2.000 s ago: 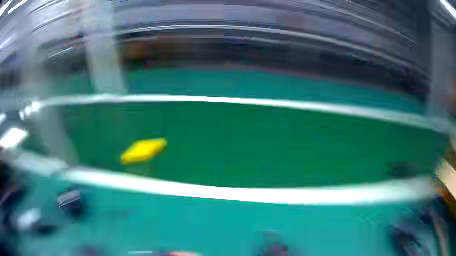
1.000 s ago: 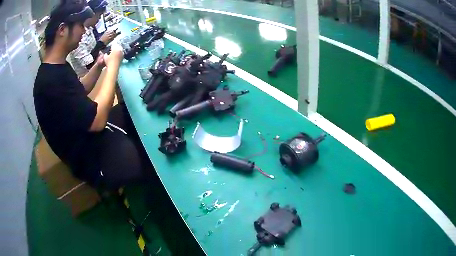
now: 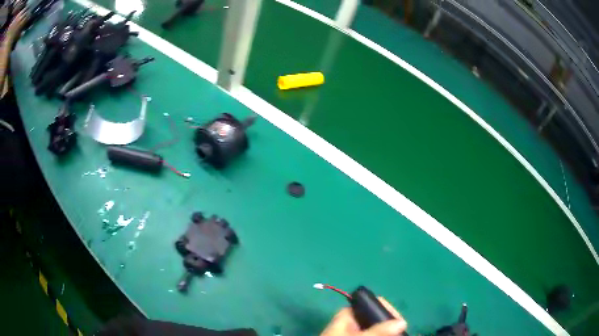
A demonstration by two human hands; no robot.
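Note:
My left hand [image 3: 364, 321], cut off by the bottom edge, grips a black tube [image 3: 370, 307]. A short red lead with a small white plug [image 3: 318, 286] sticks out of the tube's upper end to the left. My right hand is not in view. Just right of the held tube, part of a black housing [image 3: 458, 327] shows at the bottom edge. Another black housing [image 3: 207, 244] lies on the green bench to the left, its stem towards the lower left.
On the bench lie a black disc [image 3: 295, 189], a round-bodied black unit [image 3: 222, 140], a loose black tube [image 3: 135, 159], a pale curved strip [image 3: 117, 131], a small black part [image 3: 62, 133] and heaped units [image 3: 85, 49]. A yellow tube [image 3: 301, 81] is on the belt beyond the white rail [image 3: 368, 178].
The view has swung right, so the bench items appear further left and up. My left hand with the black tube has come into view, and the seated person has almost left the picture.

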